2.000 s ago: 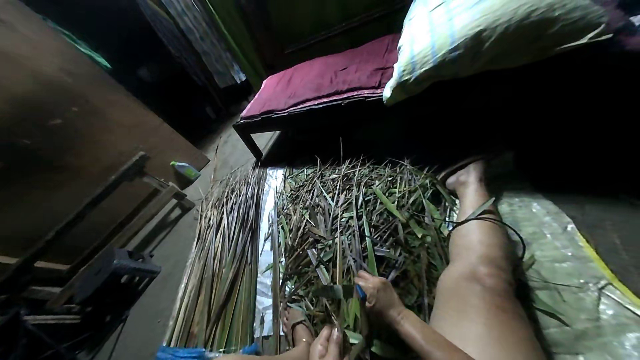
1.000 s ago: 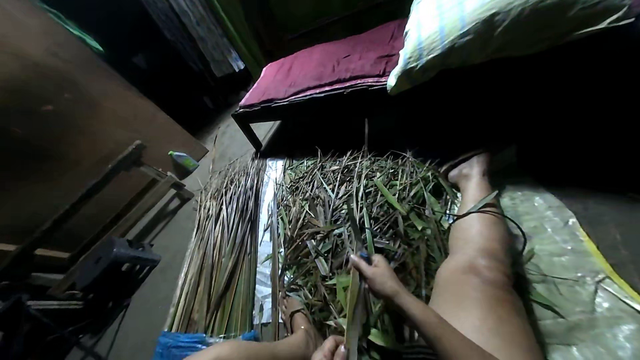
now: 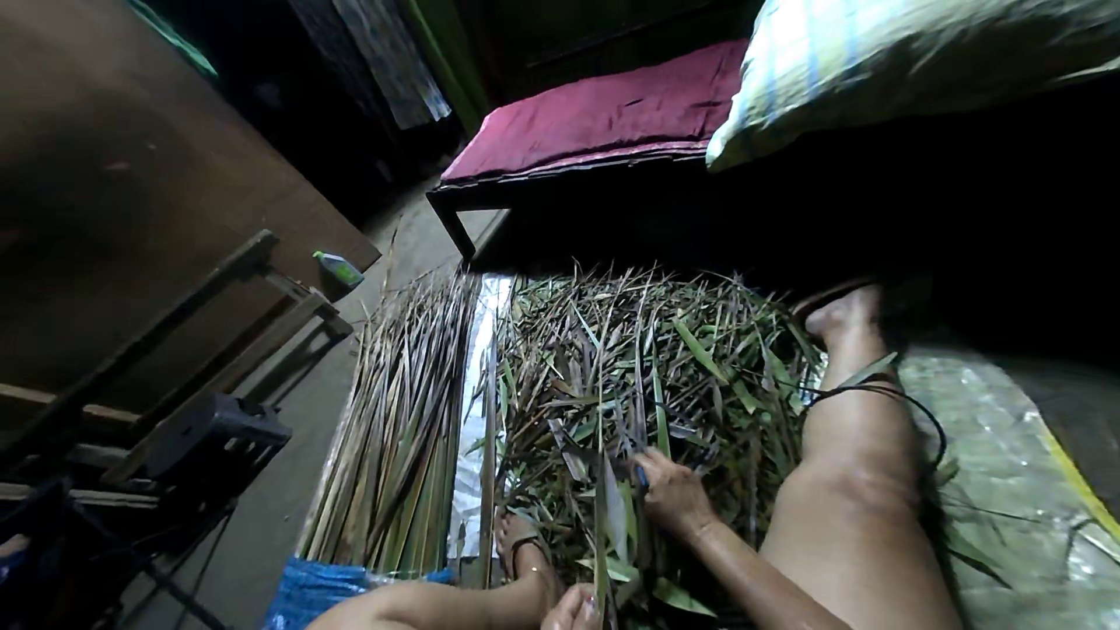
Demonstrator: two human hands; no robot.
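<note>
Near the bottom edge, my left hand [image 3: 572, 608] pinches the lower end of a long leaf strip [image 3: 601, 525], which stands up over a heap of cut leaf pieces [image 3: 560, 350]. To the right of the strip, my right hand [image 3: 675, 495] is closed around a small tool with a blue handle [image 3: 642, 476]. A dark blade seems to reach left from it toward the strip, but it is blurred. A bundle of long leaf strips [image 3: 402, 420] lies to the left, its lower ends by a blue plastic sheet [image 3: 319, 591].
My bare legs [image 3: 857, 499] flank the heap. A low bench with a red cushion [image 3: 604, 114] and a striped sack [image 3: 840, 70] stands beyond. At left are a wooden frame [image 3: 175, 324] and a plastic bottle [image 3: 338, 269]. A yellow-edged plastic sheet [image 3: 1006, 437] lies at right.
Two seconds ago both hands were close together near the bottom of the heap. My left hand has since moved down toward the bottom edge, apart from my right hand.
</note>
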